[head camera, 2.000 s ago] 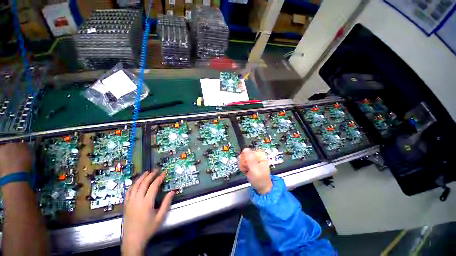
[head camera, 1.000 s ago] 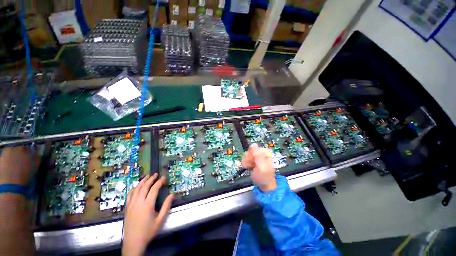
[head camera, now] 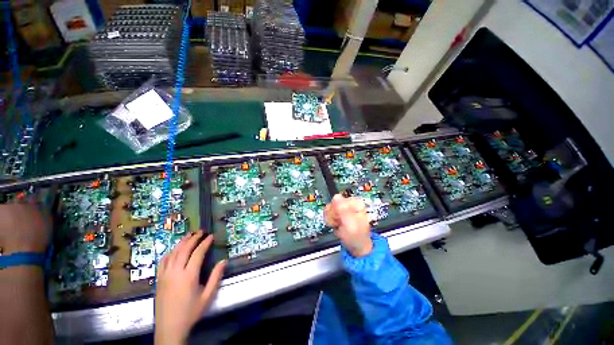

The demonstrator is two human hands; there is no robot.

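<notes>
Several dark-framed carriers (head camera: 206, 210) lie end to end on a metal-railed line, with green circuit boards (head camera: 250, 228) bearing orange, white and black parts. My left hand (head camera: 183, 279) is palm down with fingers apart, fingertips at the front edge of the carriers near a frame joint. It holds nothing that shows. My right hand (head camera: 350, 221), in a blue sleeve, is closed in a fist over the front boards of the middle carriers. Its fingers hide part of the boards, and I cannot tell whether a thin tool is in it.
Another person's arm (head camera: 25, 236) with a blue wrist band reaches over the left carrier. A blue coiled cord (head camera: 176, 101) hangs across the view. Behind are a plastic bag (head camera: 145, 120), a single board (head camera: 308, 106) on paper and stacked trays (head camera: 134, 47). A black machine hood (head camera: 532, 135) stands right.
The carriers have shifted slightly right relative to the bench items. My right hand stays a fist over the boards, and my left hand stays at the front edge. The view has shifted slightly.
</notes>
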